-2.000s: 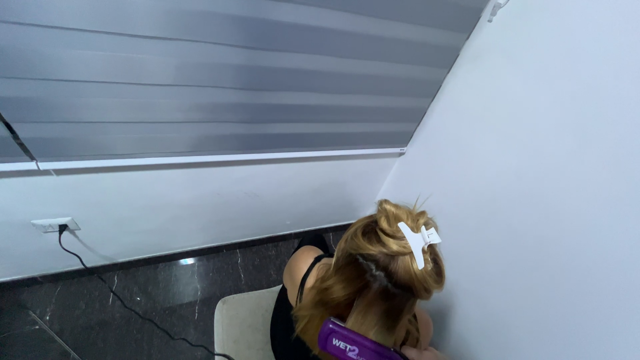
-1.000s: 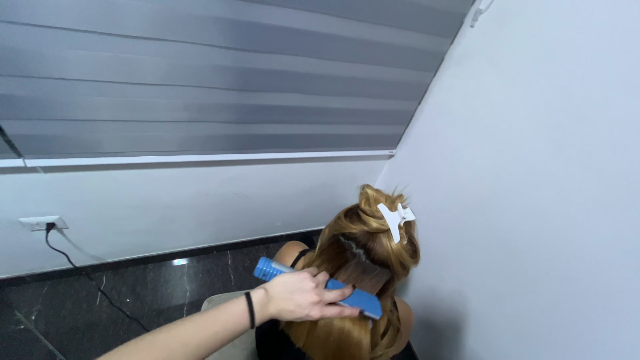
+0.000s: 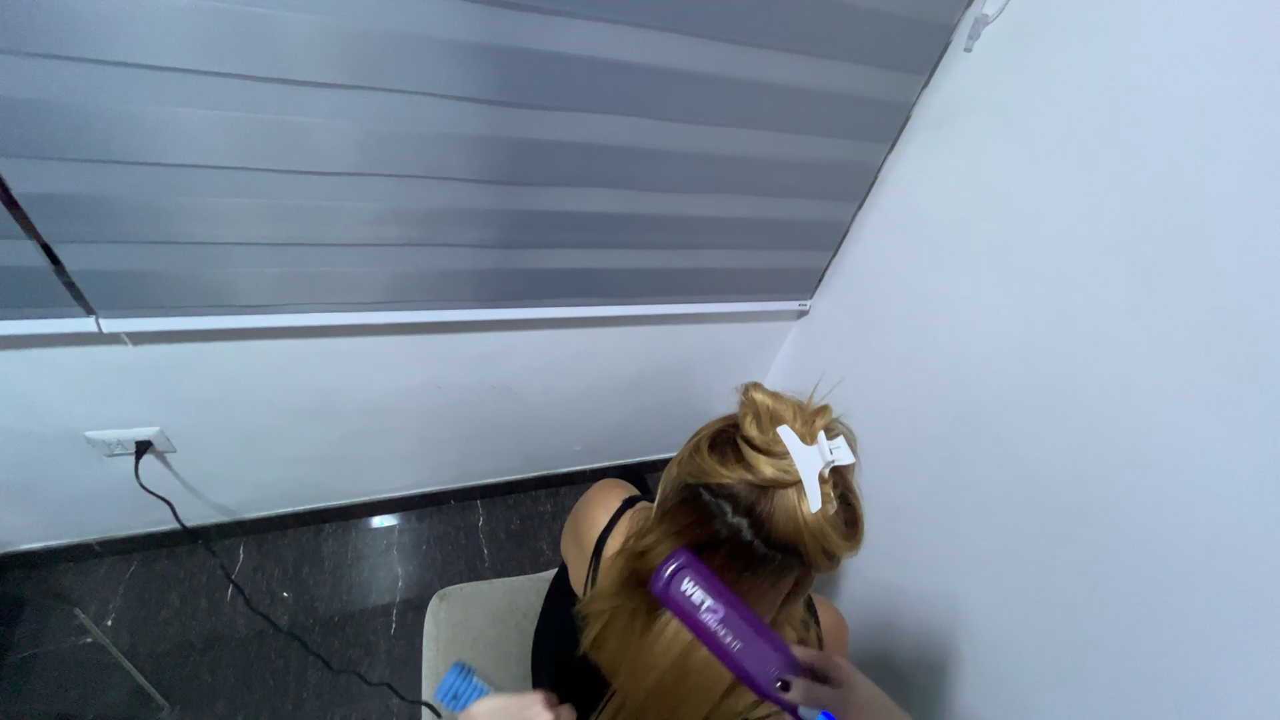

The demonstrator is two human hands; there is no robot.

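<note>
A person with long reddish-blond hair [image 3: 640,640] sits with their back to me, the upper hair pinned by a white hair clip [image 3: 815,462]. My right hand [image 3: 835,685] is closed around a purple hair straightener [image 3: 725,625], which lies against the lower hair at the back of the head. Whether its plates grip a strand cannot be seen. My left hand [image 3: 520,706], partly cut off by the bottom edge, holds a blue comb or brush [image 3: 462,687]; only its end shows, left of the hair.
The person sits on a light upholstered chair [image 3: 480,620]. A black power cord [image 3: 290,635] runs from a wall outlet [image 3: 130,441] across the dark marble floor [image 3: 330,570]. A grey striped blind [image 3: 450,180] hangs ahead, and a white wall [image 3: 1080,350] stands close on the right.
The blue tool, on the hair one second ago, has moved down and left with my left hand. The purple straightener, out of view then, is back against the hair in my right hand.
</note>
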